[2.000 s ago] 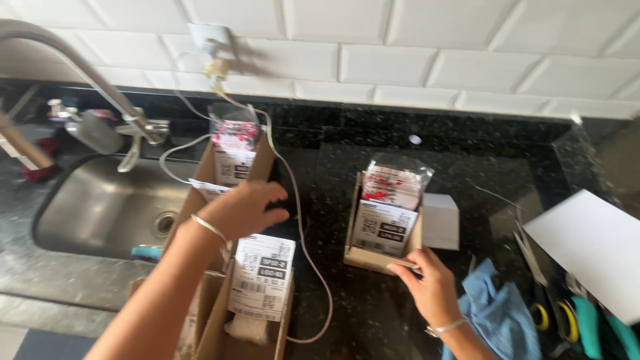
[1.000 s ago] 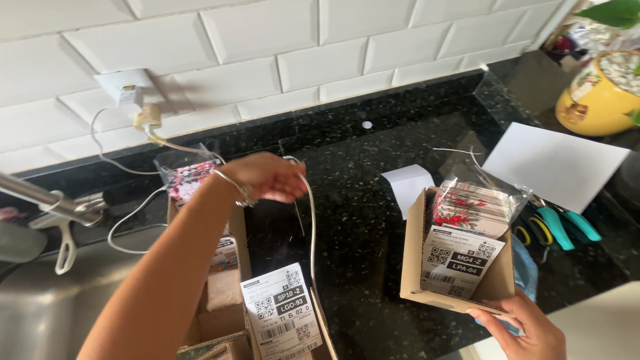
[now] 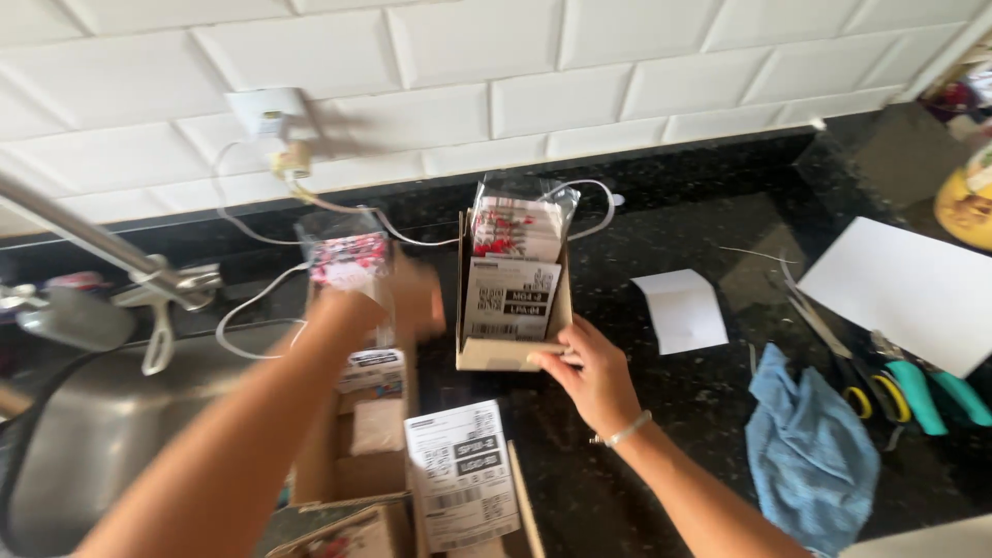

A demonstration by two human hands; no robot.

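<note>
My right hand (image 3: 593, 372) pinches the front lip of a small open cardboard box (image 3: 496, 354). Inside that box stand a clear plastic bag of red and white printed cards (image 3: 515, 229) and a printed shipping label (image 3: 511, 298). My left hand (image 3: 415, 298), blurred, is over a longer cardboard box (image 3: 372, 473) at the left, beside a bag of pink and red cards (image 3: 350, 260); whether it grips anything cannot be told. Below, another white label (image 3: 465, 477) leans in a further cardboard box (image 3: 527, 496).
A white cable (image 3: 411, 239) runs from the wall plug behind the boxes. The steel sink (image 3: 101, 434) and tap (image 3: 101, 248) are at the left. At the right lie a small paper (image 3: 682, 310), blue cloth (image 3: 810, 457), black-and-yellow-handled scissors (image 3: 856, 391), teal-handled pliers (image 3: 914, 395) and a white sheet (image 3: 914, 287).
The box under my right hand has moved left, away from the small paper and close to the longer box. My left hand has left the cable, which now passes behind the held box.
</note>
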